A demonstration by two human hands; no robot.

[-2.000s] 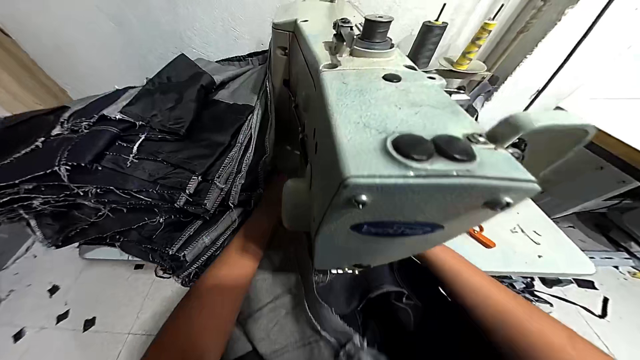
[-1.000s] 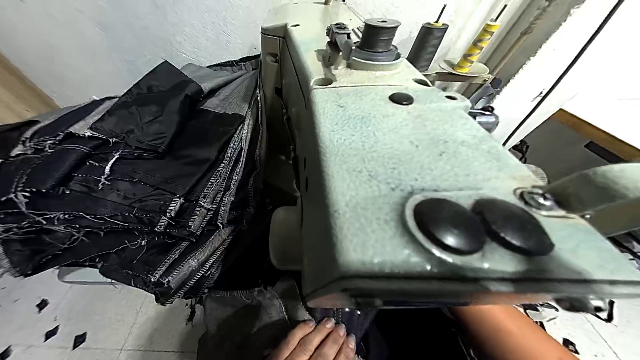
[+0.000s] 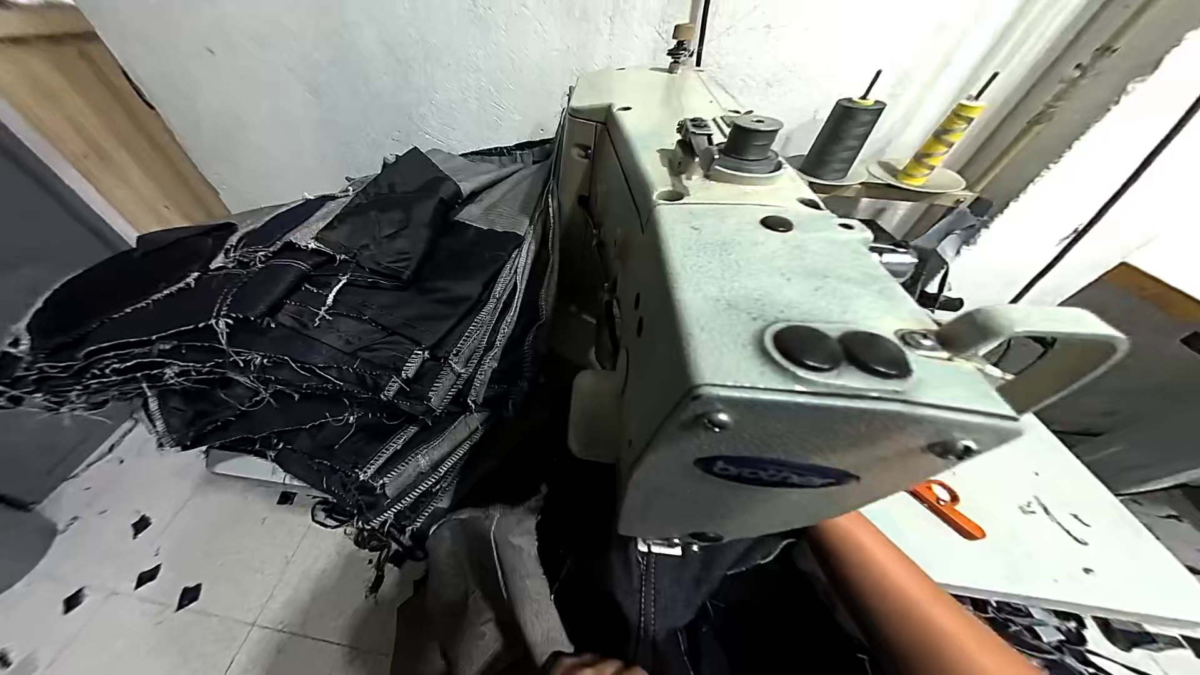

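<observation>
A Brother industrial sewing machine (image 3: 750, 291) takes up the middle of the head view. Dark denim with a double line of stitching (image 3: 647, 600) lies beneath its head and hangs toward me; the needle area is mostly hidden. My left hand (image 3: 595, 665) shows only as fingers at the bottom edge, touching the denim; its grip is cut off by the frame. From the lower right, my right forearm reaches under the machine head, which hides the hand. A tall stack of dark denim pieces (image 3: 375, 309) with frayed, overlocked edges lies left of the machine.
Orange thread snips (image 3: 949, 509) lie on the white tabletop (image 3: 1106, 553) at right. Behind stand a grey thread cone (image 3: 844, 139) and a yellow one (image 3: 942, 141); a bobbin (image 3: 751, 138) sits on the machine. A wall is behind, and scraps dot the tiled floor (image 3: 234, 600).
My left hand, flat on the denim near the machine head one second ago, now shows only at the bottom edge. The view has shifted back from the machine.
</observation>
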